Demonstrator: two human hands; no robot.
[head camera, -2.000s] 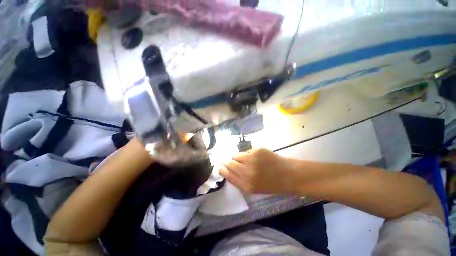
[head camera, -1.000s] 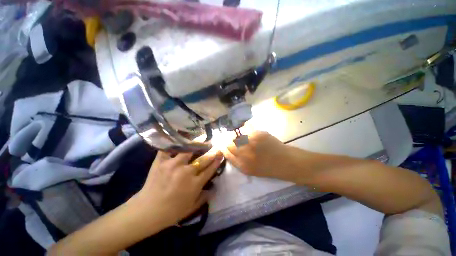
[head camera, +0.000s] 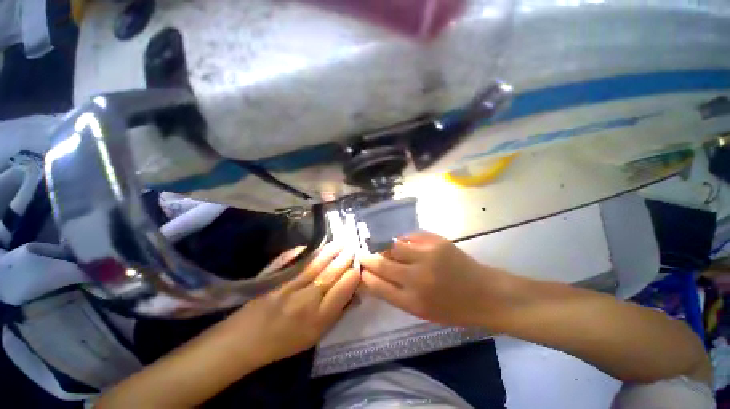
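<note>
The white lockstitch machine (head camera: 264, 72) with a blue stripe fills the upper view. Its needle area is lost in lamp glare. My left hand (head camera: 300, 311) lies flat just left of the needle area, fingertips in the glow. My right hand (head camera: 436, 279) is bent at the right of it, fingertips nearly touching the left ones. Dark fabric (head camera: 252, 240) lies behind my left hand. What my fingertips press or hold is washed out. A black-and-white garment (head camera: 52, 272) is heaped at the left, partly behind the shiny curved metal guard (head camera: 96, 200).
A yellow-handled snips (head camera: 480, 172) lies on the machine bed behind my right hand. A pink cloth strip (head camera: 400, 12) hangs over the machine head. A blue basket (head camera: 679, 294) is at the far right. The worn table edge (head camera: 400, 345) runs below my hands.
My left hand has come out from behind the machine head and lies flat beside the right. The machine head looks larger and closer. My right hand has stayed near the needle.
</note>
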